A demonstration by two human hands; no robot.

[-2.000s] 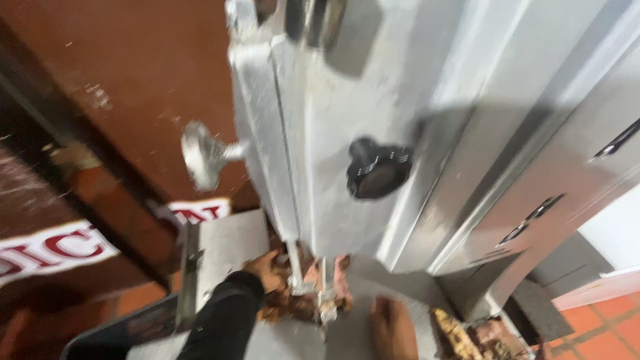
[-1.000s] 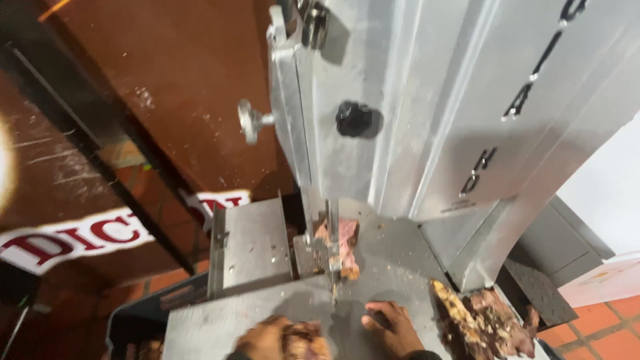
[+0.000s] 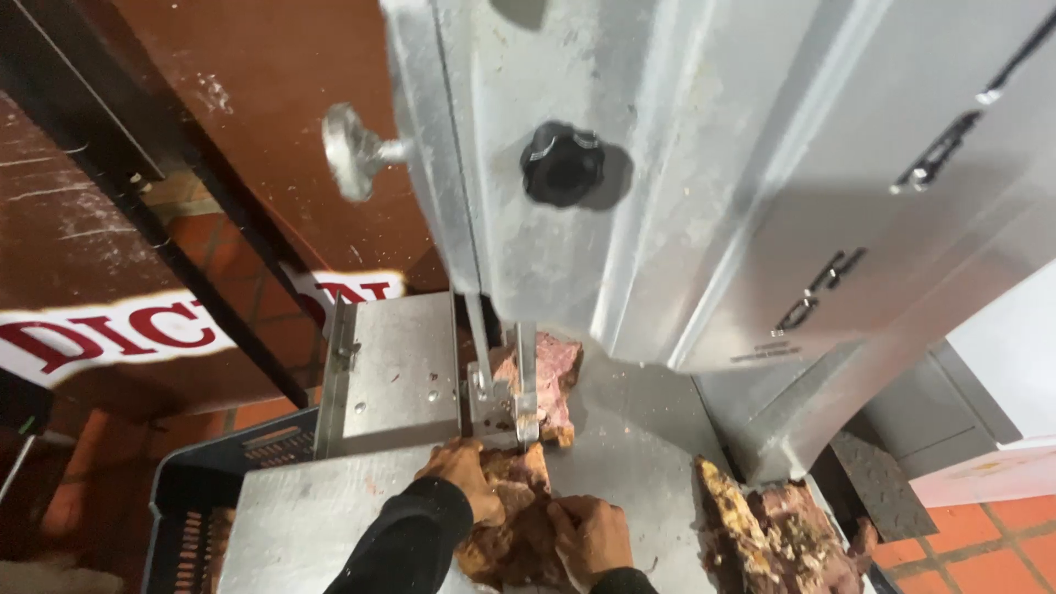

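Note:
A chunk of meat [image 3: 516,540] lies on the steel table [image 3: 297,511] of a meat band saw, its far tip at the blade guide [image 3: 526,417]. My left hand [image 3: 464,478] grips its left side, close to the guide. On its right side my right hand [image 3: 590,532] holds it with curled fingers. Behind the guide rests another piece of pink meat [image 3: 558,384]. More meat [image 3: 775,536] sits at the table's right edge. The blade itself is hard to make out.
The saw's metal housing [image 3: 685,190], with a black knob [image 3: 563,163] and a metal knob [image 3: 351,153], rises over the table. A dark plastic crate [image 3: 177,474] stands below at left. A steel plate [image 3: 400,371] adjoins the table.
My hands have moved forward with the meat, toward the blade guide. A second ago they were apart, nearer the front. The left hand was farther left, holding a piece; the right was open.

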